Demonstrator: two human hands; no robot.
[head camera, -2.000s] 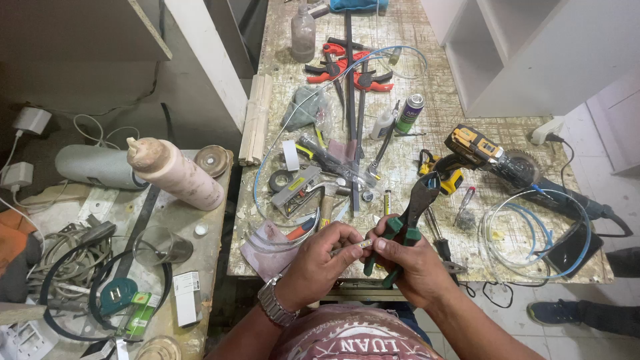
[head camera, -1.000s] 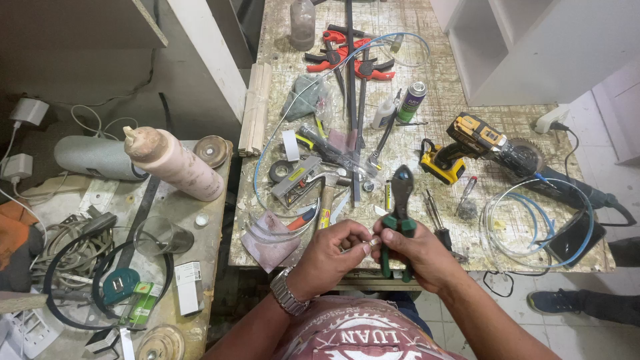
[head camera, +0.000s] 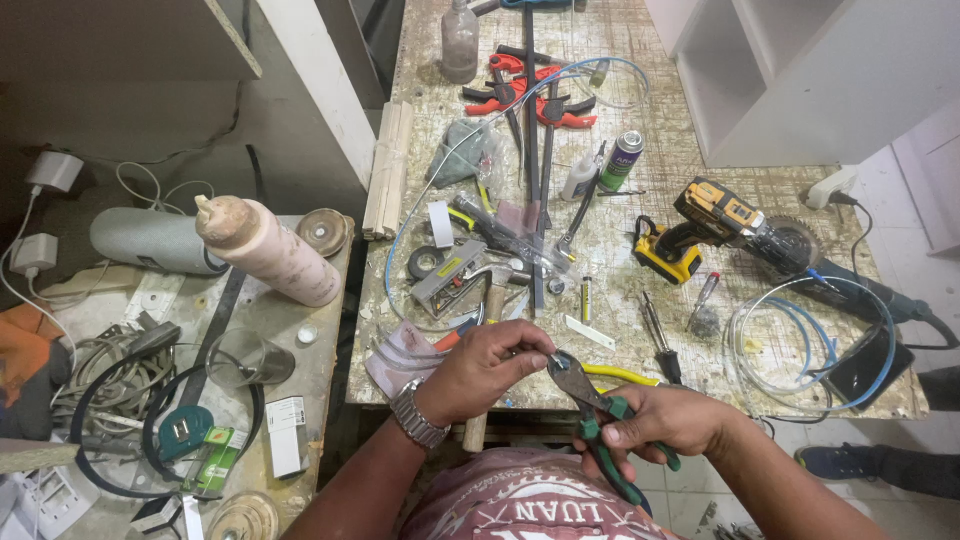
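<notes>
My right hand (head camera: 649, 427) grips the green handles of a pair of pliers (head camera: 574, 382), whose dark jaws point up and left at the table's front edge. My left hand (head camera: 491, 367), with a metal watch on the wrist, pinches a small piece (head camera: 556, 361) right at the jaws; fingers and jaws partly hide it, so I cannot tell what it is. A yellow-handled tool (head camera: 619, 374) lies just behind the pliers. A claw hammer (head camera: 496, 292) lies beyond my left hand, near a snap-off blade (head camera: 590, 332) and a soldering iron (head camera: 660, 337).
Red-and-black clamps (head camera: 555, 111), a cordless drill (head camera: 709, 225), an angle grinder (head camera: 847, 285) and coiled clear tubing (head camera: 889, 360) lie on the worktable (head camera: 660, 90). The left bench holds a pink bottle (head camera: 277, 255), a cup (head camera: 251, 358) and cables. A person's shoe (head camera: 836, 461) shows at right.
The pliers have gone from upright to tilted up and left, their jaws now at my left fingertips. My right hand has moved lower, and the yellow-handled tool shows behind it.
</notes>
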